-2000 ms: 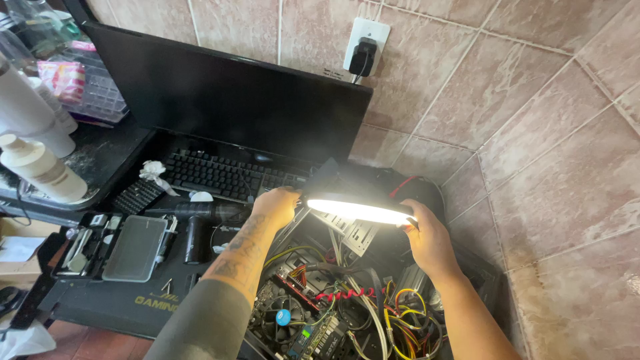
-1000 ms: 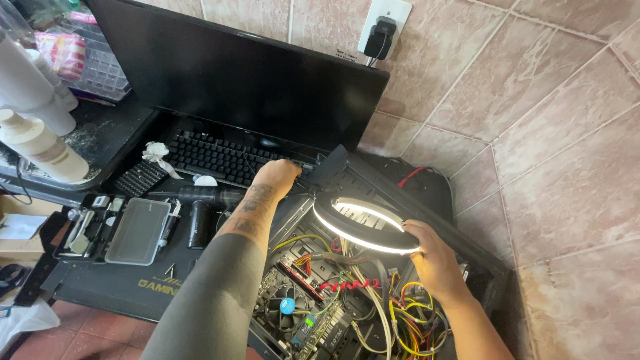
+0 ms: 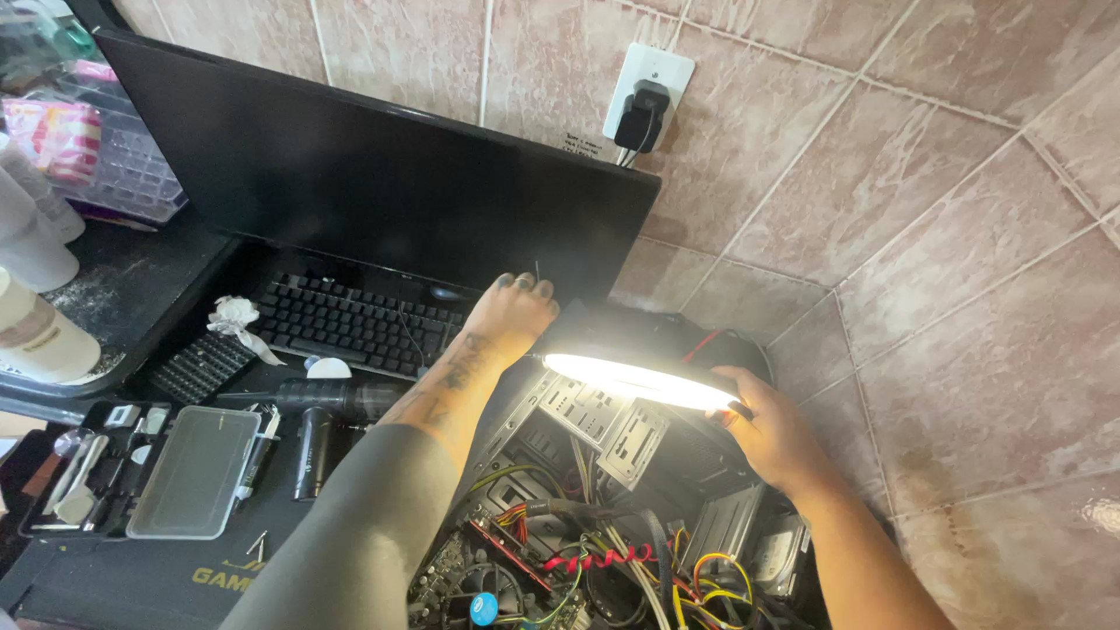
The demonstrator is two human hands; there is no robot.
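My right hand grips the rim of a lit ring light, which hangs over an opened computer case. Near the monitor's lower right edge, my left hand is raised with its fingers bent around what looks like a thin dark stem or cable; the hold is partly hidden. Below the light, the case shows metal drive bays, a cooling fan with a blue hub, a red spiral-wrapped cable and yellow wires.
A black monitor stands behind a black keyboard. At left lie a tool kit with a clear-lidded box, a dark cylinder and a white bottle. A tiled wall borders the right, with a plugged outlet above.
The ring light, tilted with its ring opening showing a second ago, is now seen nearly edge-on. My left hand has risen towards the monitor's lower edge. My right hand stays on the rim.
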